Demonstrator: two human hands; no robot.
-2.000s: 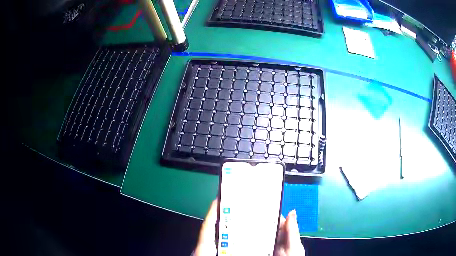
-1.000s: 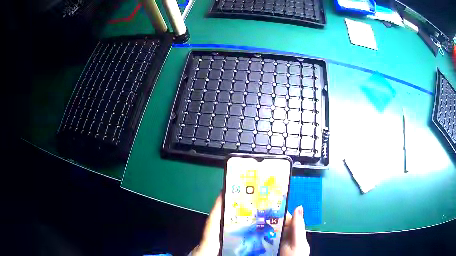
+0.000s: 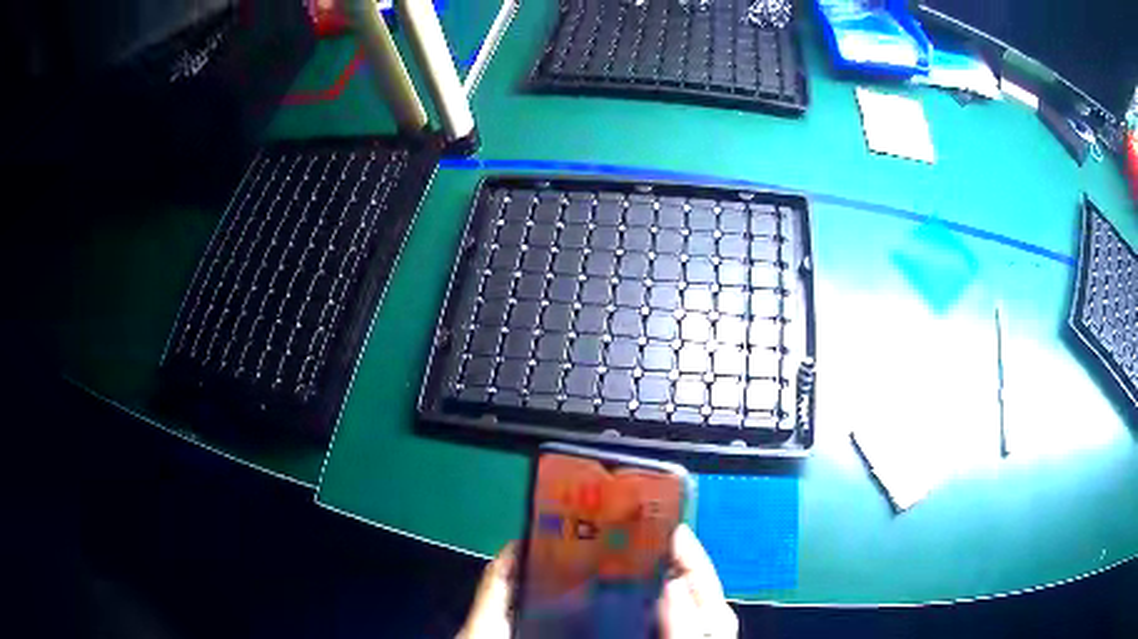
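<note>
A smartphone (image 3: pixel 599 543) with a lit, blurred orange and dark screen is held upright at the bottom middle of the view, just below the near edge of a black component tray (image 3: pixel 624 306). My left hand (image 3: pixel 491 602) grips its left edge and is partly cut off by the bottom of the picture. My right hand (image 3: pixel 694 597) grips its right edge, thumb along the side, also cut off below. A blue pad (image 3: pixel 749 531) lies right of the phone, against the tray's near edge.
Other black trays lie left (image 3: pixel 300 268), behind (image 3: pixel 674 56) with silvery clumps, and far right (image 3: pixel 1111 281). Cream posts (image 3: pixel 434 69) stand back left. A blue bin (image 3: pixel 874 38) is back right. A pale sheet (image 3: pixel 896 122), a thin pen-like tool (image 3: pixel 1001 381) and a white piece (image 3: pixel 892 474) lie right.
The phone screen went from white to a colourful icon screen, then to orange and dark. The phone sits lower and slightly left. The bench has shifted down in view, showing more of the rear tray.
</note>
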